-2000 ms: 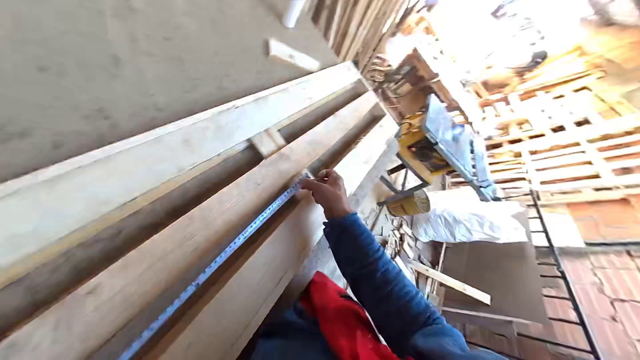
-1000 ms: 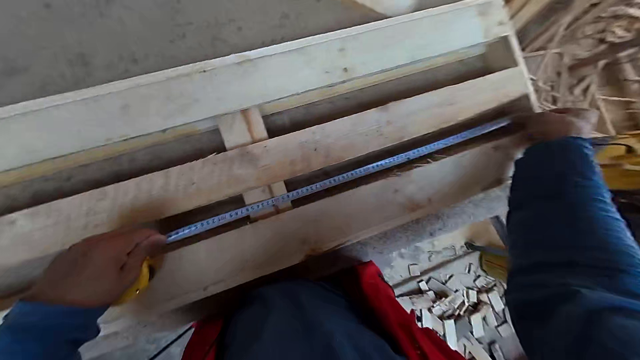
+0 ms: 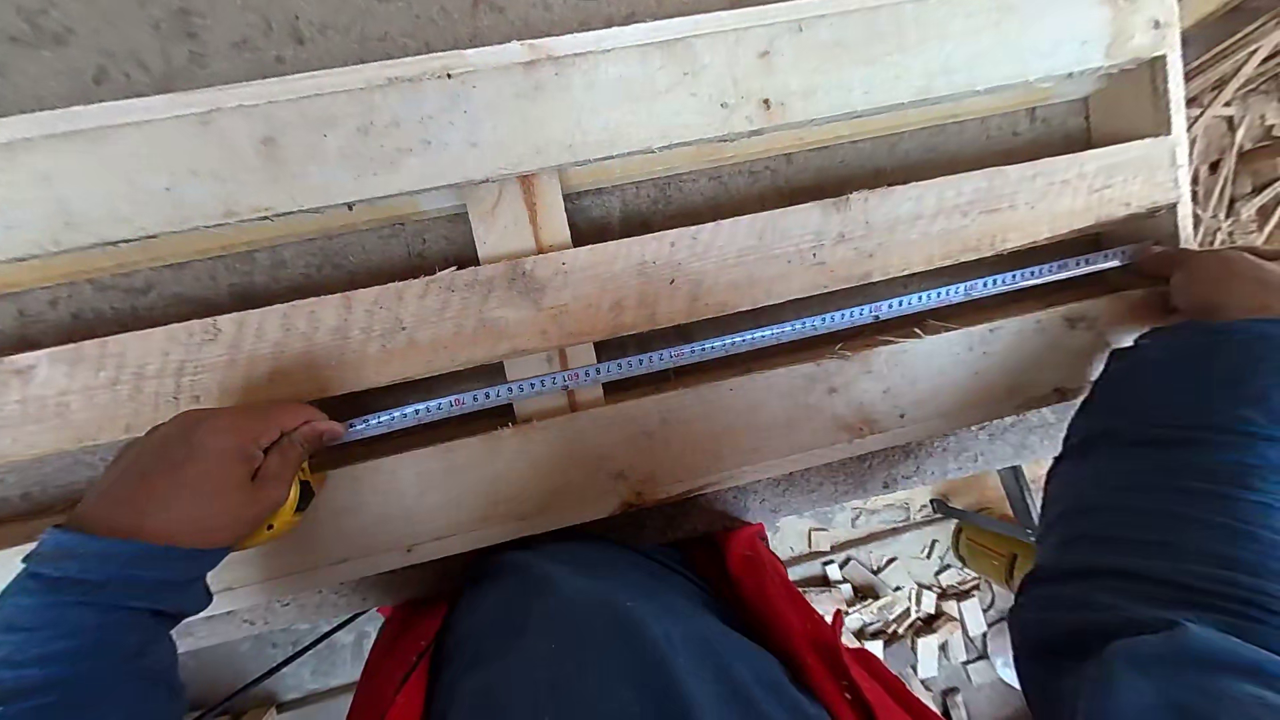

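A steel tape measure's blade [image 3: 740, 342] stretches over the gap between the middle wooden board [image 3: 640, 270] and the near board [image 3: 700, 440] of a slatted wooden frame. My left hand [image 3: 210, 470] is closed around its yellow case [image 3: 290, 510], the thumb by the blade. At the frame's right end, my right hand [image 3: 1215, 285] holds the tape's far end; its fingertips are partly hidden. A short wooden crosspiece [image 3: 520, 215] passes beneath the middle board. The wide far board [image 3: 620, 115] lies beyond it.
Small wood offcuts [image 3: 930, 610] lie scattered on the floor below, near a yellow cylindrical container [image 3: 990, 553]. Thin wood strips [image 3: 1235, 140] are heaped past the frame's right end. Grey concrete [image 3: 250, 45] shows behind the frame.
The view has swung from the frame's right end and the workshop down over the frame. My left hand, out of sight two seconds ago, now shows with the tape case. The blade stays stretched out.
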